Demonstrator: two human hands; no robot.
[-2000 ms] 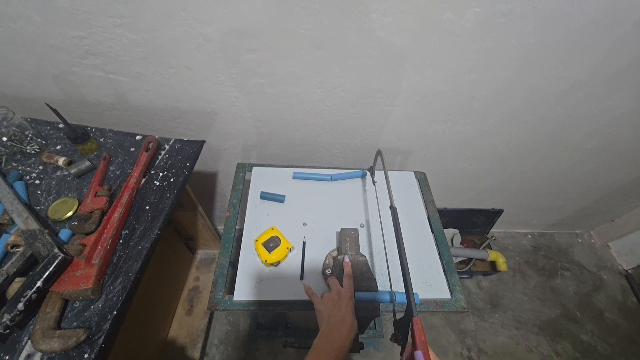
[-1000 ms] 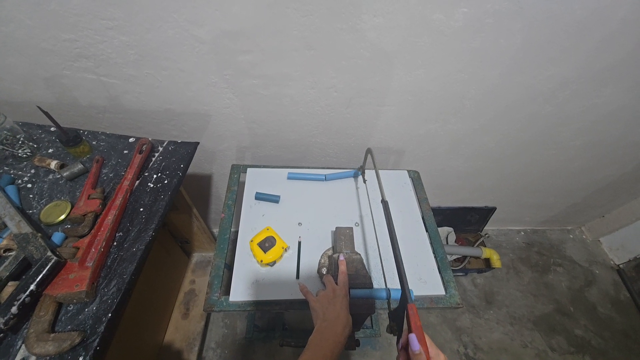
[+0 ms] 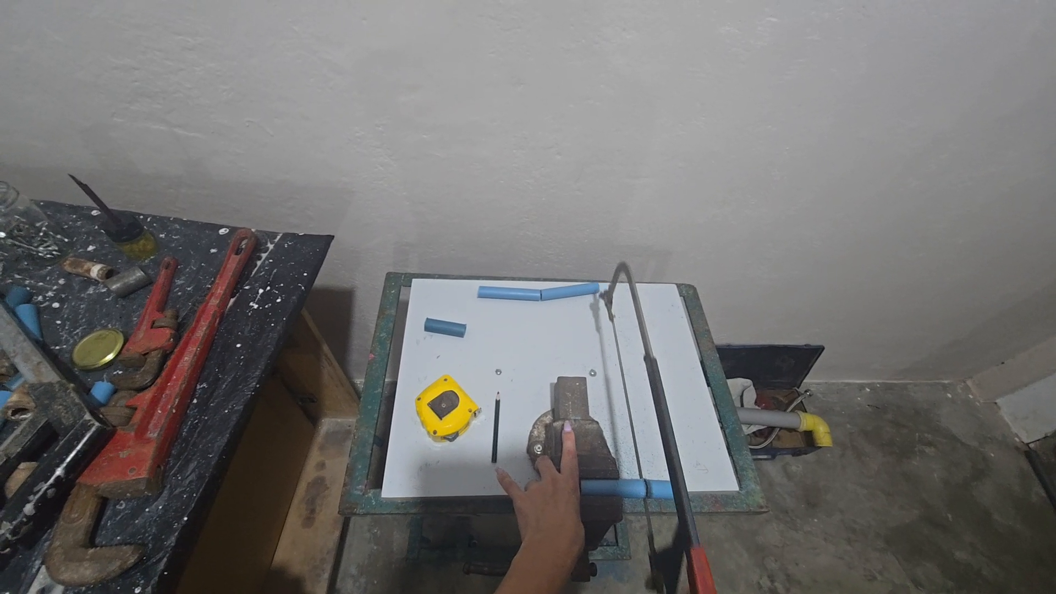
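My left hand [image 3: 551, 503] rests on the bench vise [image 3: 584, 437], index finger stretched along its top and fingers spread. Jutting to the right from the vise is a blue plastic pipe [image 3: 615, 488], with a cut line across it. A hacksaw [image 3: 660, 404] lies over that pipe, its blade at the cut line and its red handle running off the bottom edge. My right hand is out of view. Left of the vise are a dark pencil [image 3: 496, 429] and a yellow tape measure [image 3: 446, 408]. Blue pipe pieces [image 3: 510, 294] and a shorter piece [image 3: 445, 327] lie farther back on the white board.
A green metal frame [image 3: 730, 404] borders the white board [image 3: 528, 346]. At left, a dark paint-spotted bench [image 3: 272, 289] holds red pipe wrenches [image 3: 177, 388], a jar lid [image 3: 98, 349] and an oil can [image 3: 132, 235]. An open toolbox [image 3: 771, 363] stands on the floor by the wall.
The hacksaw has moved back toward me along the cut. My right hand, seen on its handle a second ago, has left the view. My left hand stays on the vise.
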